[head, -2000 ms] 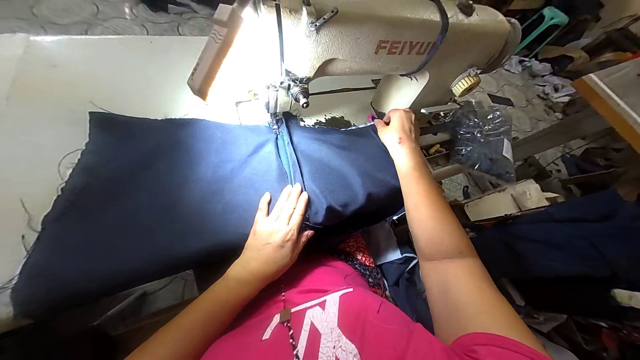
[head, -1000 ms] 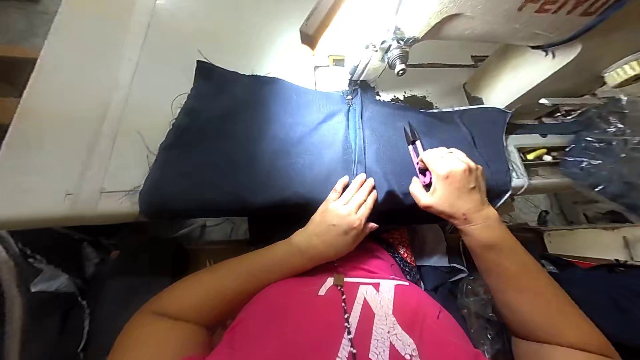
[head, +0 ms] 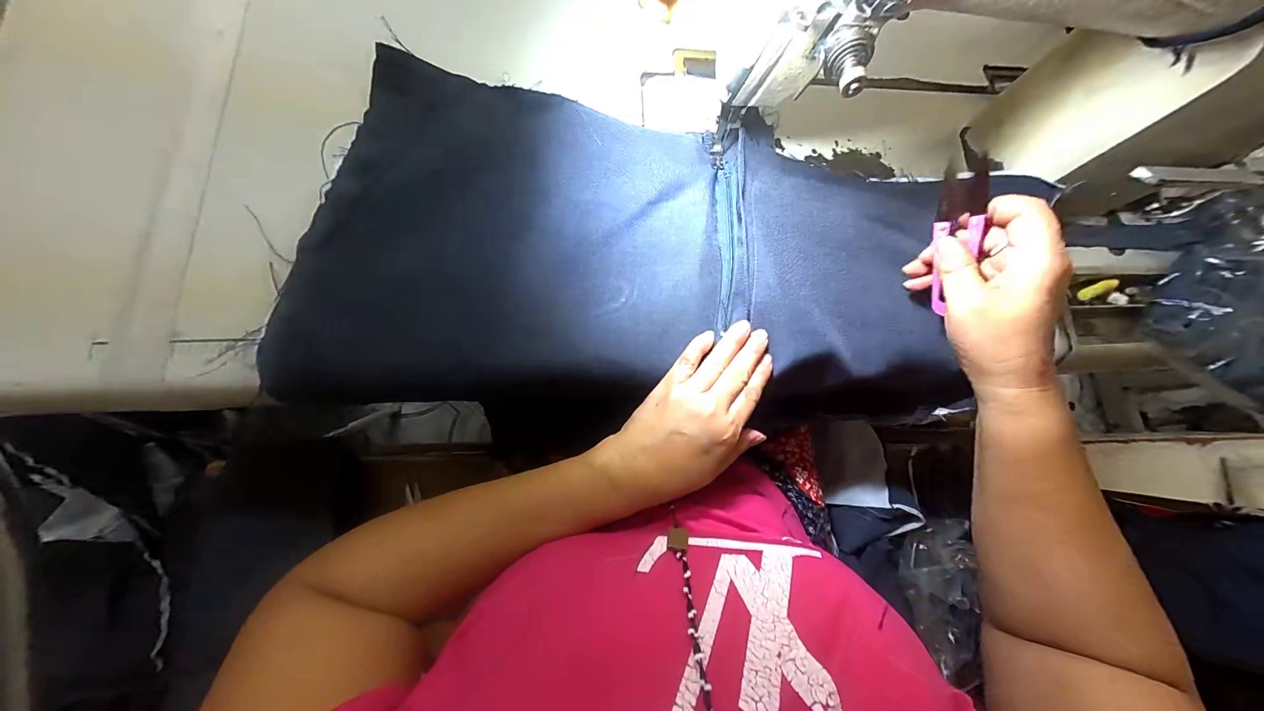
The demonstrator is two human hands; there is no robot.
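Dark navy fabric (head: pixel 513 247) lies across the bed of a sewing machine, with a folded seam and a bluish zipper-like strip (head: pixel 729 232) running down from the presser foot (head: pixel 718 150). My left hand (head: pixel 706 405) rests palm down on the lower end of that strip, fingers together. In my right hand (head: pixel 1007 286) is a pair of thread snips (head: pixel 963 217) with pink handles and dark blades, raised over the right part of the fabric. The blades point away from me and look blurred. The needle area is partly hidden by the machine's head (head: pixel 790 59).
The pale sewing table (head: pixel 99 197) spreads to the left, with loose threads by the fabric's frayed edge. The machine's arm (head: pixel 1116 99) crosses the upper right. Clear plastic bags (head: pixel 1215 296) lie at the right. Dark cloth (head: pixel 89 553) hangs below the table's front edge.
My right hand held the fabric's right edge at first; one second ago it held the pink snips, which are now further right over the fabric. My left hand stays on the strip. The view has shifted.
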